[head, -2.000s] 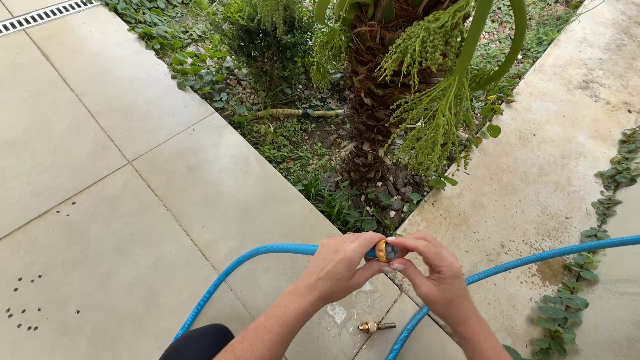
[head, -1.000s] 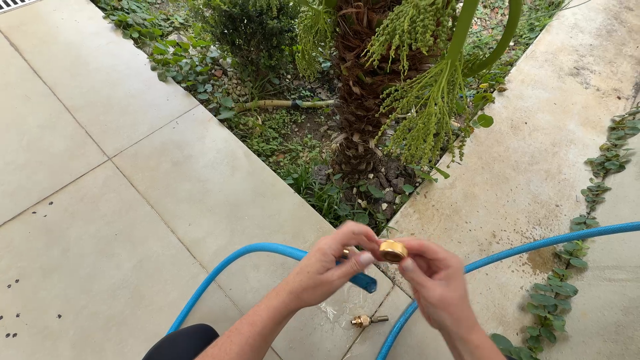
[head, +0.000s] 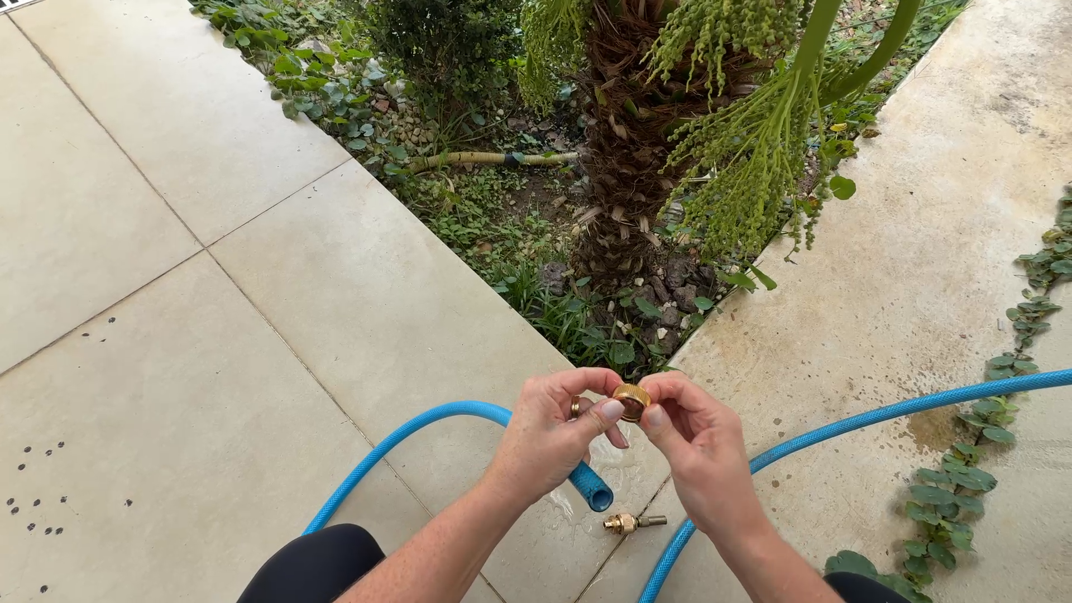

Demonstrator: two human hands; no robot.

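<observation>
A knurled brass ring nut (head: 631, 402) is pinched between the fingertips of both my hands. My left hand (head: 561, 427) grips it from the left and wears a gold ring; a blue braided garden hose (head: 444, 410) passes behind this hand, and its open cut end shows just below. My right hand (head: 695, 435) holds the nut's right side with thumb and fingers. Below the hose end, a brass hose fitting with a barbed stem (head: 634, 523) lies on the wet tile. Another length of blue hose (head: 888, 416) runs behind my right forearm.
Pale floor tiles (head: 276, 335) spread to the left. Ahead, a palm trunk (head: 624, 159) stands in a planted bed with a yellowish ribbed hose (head: 477, 157). Green fruit clusters (head: 737, 167) hang beside it. A creeping plant (head: 946, 486) grows along a gap at right.
Two seconds ago the brass nut was at the hose end; now both hands hold it apart from the hose, whose cut end is exposed below my left hand.
</observation>
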